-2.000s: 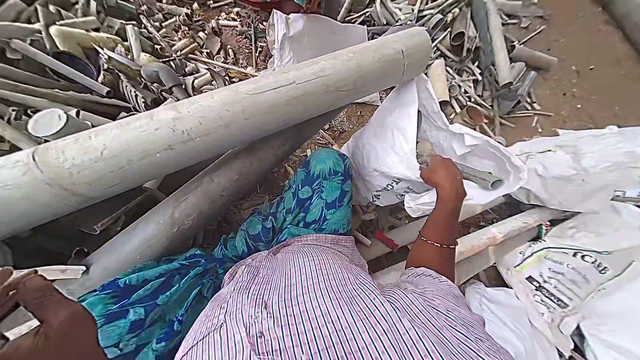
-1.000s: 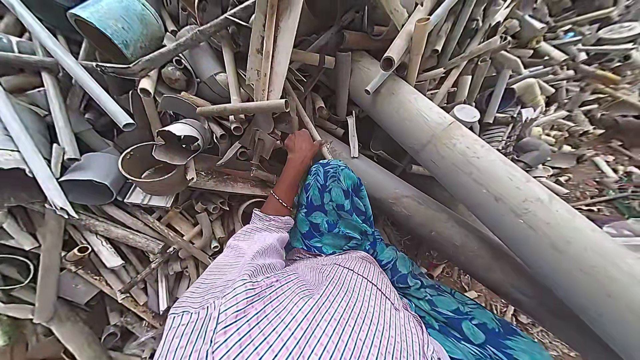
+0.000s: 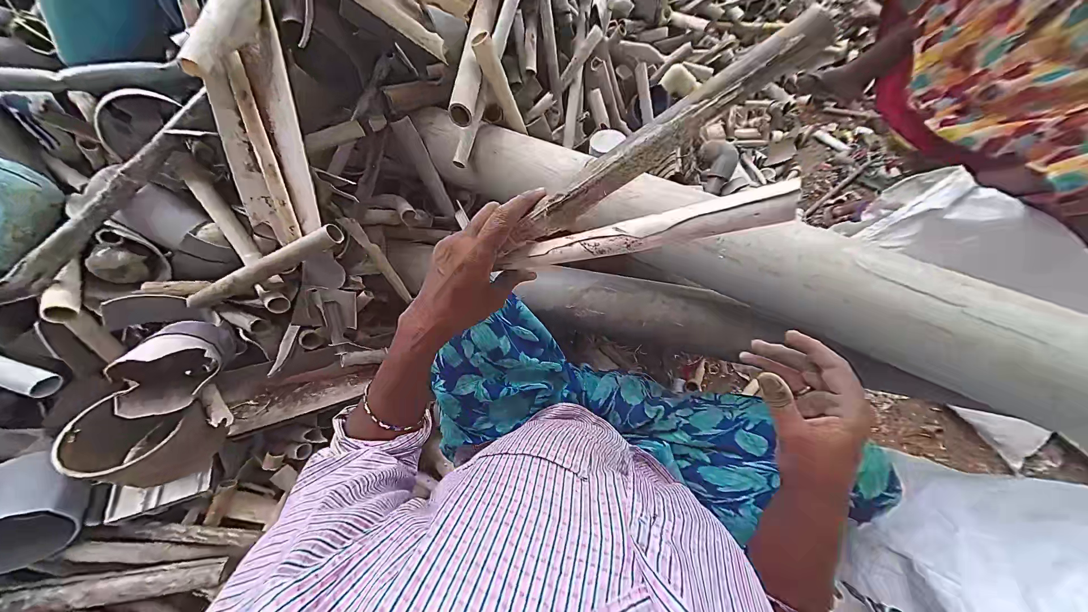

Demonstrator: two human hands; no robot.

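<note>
Near the centre, my left hand (image 3: 463, 276) grips the near ends of two long, dirty split pipe pieces. The upper piece (image 3: 697, 110) slants toward the top right; the paler lower piece (image 3: 663, 225) lies at a flatter angle, above a thick grey pipe (image 3: 918, 289). Fingers spread and palm turned up, my right hand (image 3: 816, 408) is raised over my patterned blue cloth (image 3: 705, 433), holding nothing. Beneath the thick pipe a second large, darker pipe (image 3: 629, 310) runs past my knee.
Scrap pipe pieces (image 3: 263, 272) heap up on the left, with a broken wide pipe ring (image 3: 136, 442) among them. At the top right are another person's colourful garment (image 3: 1003, 85) and a white sack (image 3: 977, 229). More white sacking (image 3: 977, 527) lies at the lower right.
The right hand was at a white sack two seconds ago; now it is raised and empty. My left hand, in the scrap heap one second ago, now holds two pipe pieces. The view has swung widely.
</note>
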